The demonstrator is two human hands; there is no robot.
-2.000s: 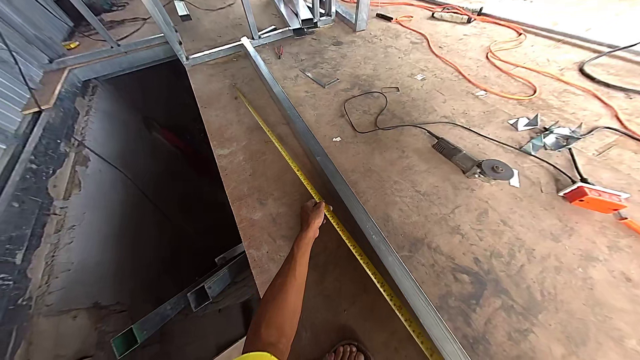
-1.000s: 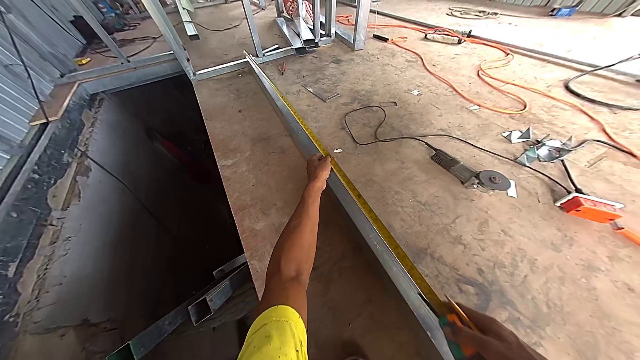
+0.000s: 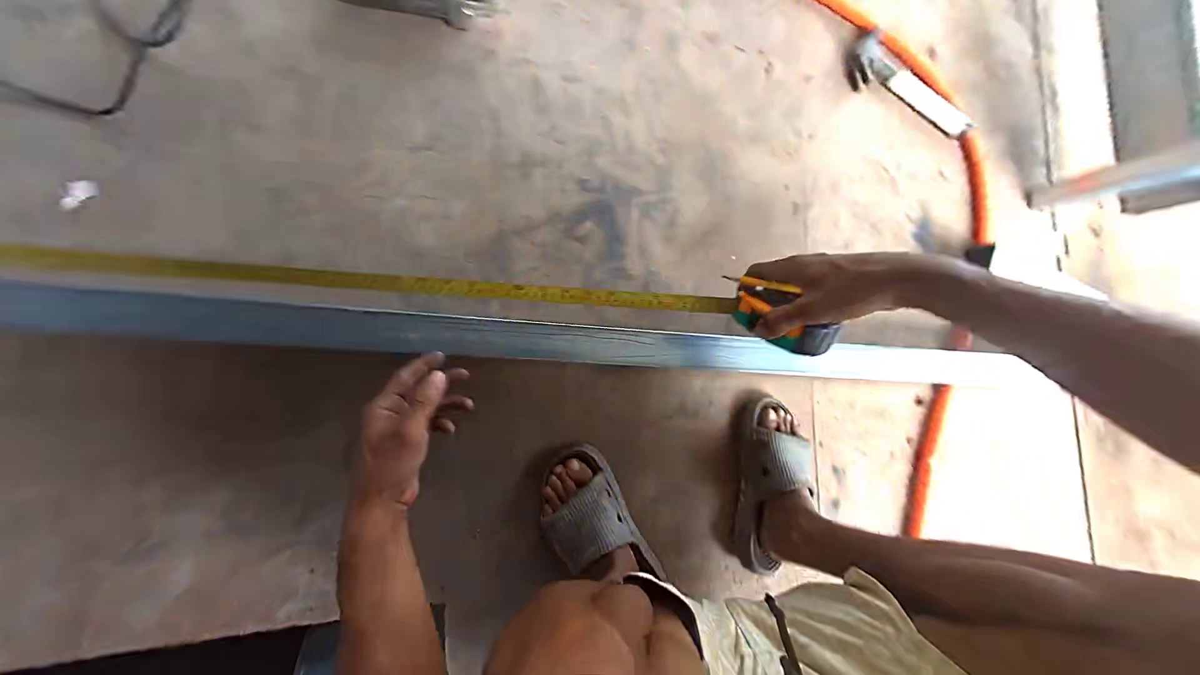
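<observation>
A long galvanized metal profile lies across the floor. Along its far edge runs the extended yellow blade of a tape measure. My right hand is closed around the tape measure's case, which rests at the profile; a thin pointed thing, perhaps a pencil, sticks out by the fingers. My left hand is empty with its fingers apart, just on the near side of the profile. The far ends of the blade and the profile lie outside the view on the left.
My sandaled feet stand on the near side of the profile. An orange hose or cable passes under it at the right. A black cord lies upper left, part of a tool at the top. A dark floor opening shows lower left.
The view has swung toward my feet and the tape's case. My left hand has let go of the tape blade and profile and moved back to the near side.
</observation>
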